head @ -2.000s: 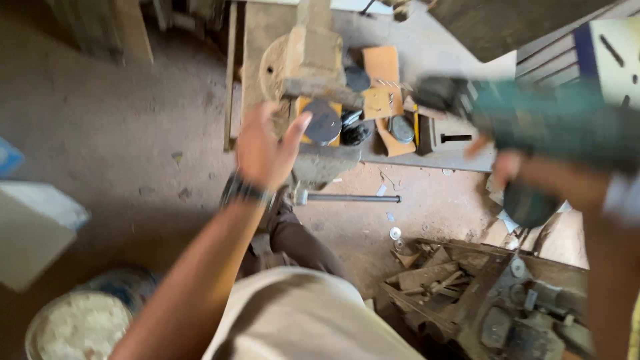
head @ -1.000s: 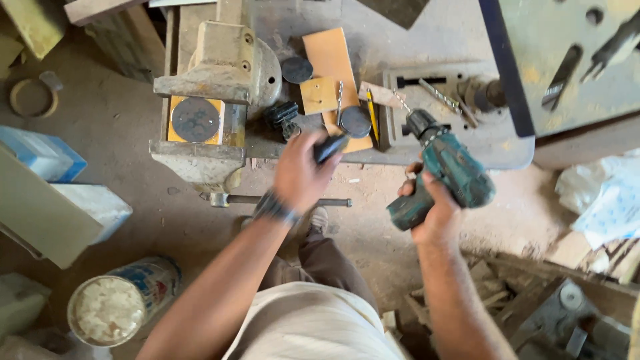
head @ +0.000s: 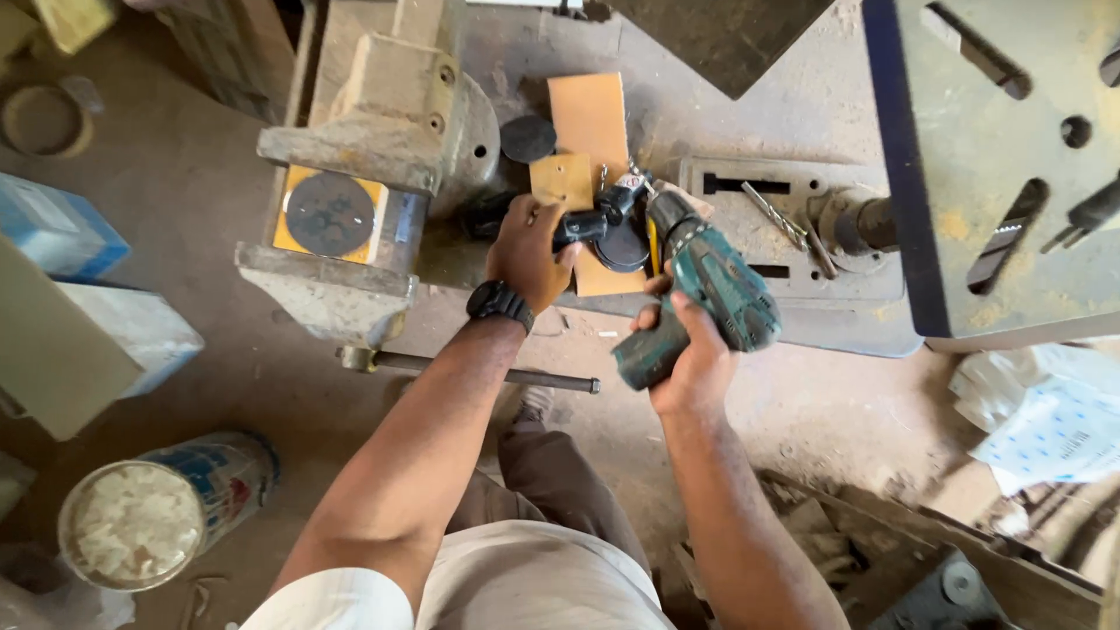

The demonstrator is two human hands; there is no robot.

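Observation:
My right hand grips a teal and black cordless drill by its handle, the chuck pointing up and left. A slim bit appears to be in the chuck. My left hand is closed on a black cylindrical object, whose kind I cannot tell. Near it lie a second black object with a white label, a round black disc and a small tan square plate. In the bench vise at left, a dark disc rests on a yellow-edged square piece between the jaws.
An orange board and another black disc lie on the bench. Farther right are loose drill bits on a slotted metal base and a raised slotted table. The vise handle juts out below the bench edge.
The drill in my right hand has moved left, close to the black objects. My left hand still holds a black object. The view has shifted since the first frame.

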